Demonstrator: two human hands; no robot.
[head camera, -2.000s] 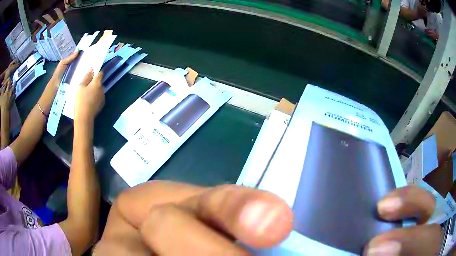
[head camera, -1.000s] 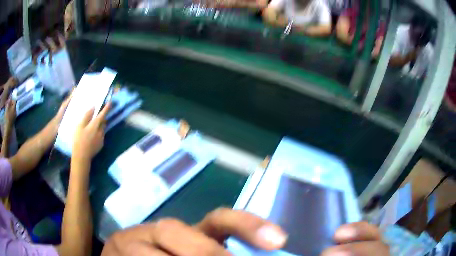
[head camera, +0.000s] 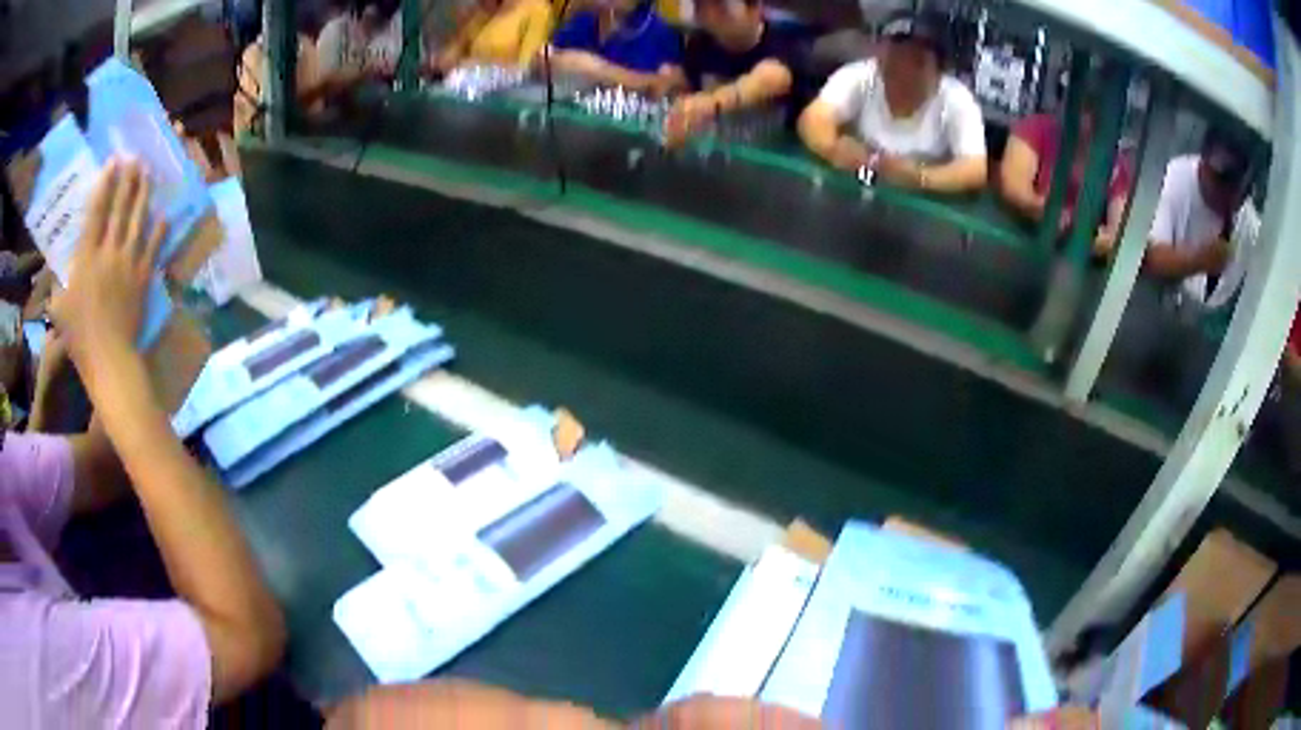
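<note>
A pale blue and white carton (head camera: 935, 585) with a dark printed rectangle stands at the bottom right, its lower part cut off by the frame. A white panel lies along its left side, and small brown flaps show at its top. My left hand (head camera: 478, 707) shows only as a strip at the bottom edge, with fingers at the carton's lower left. My right hand (head camera: 1059, 717) shows only as a fingertip at the carton's right edge. The carton is between my two hands; most of both hands is out of view.
Overlapping flat cartons (head camera: 500, 549) lie on the green bench left of centre, with another pile (head camera: 321, 378) beyond. A neighbour in a pink sleeve (head camera: 107, 663) lifts a carton (head camera: 121, 186). Opened cartons (head camera: 1213, 613) and a white post (head camera: 1177, 385) stand right. Seated people line the far side.
The view has tilted up, showing more people across the line. My carton and hands sit lower in the frame. The neighbour's hands have moved left and up with a carton, leaving the far pile uncovered.
</note>
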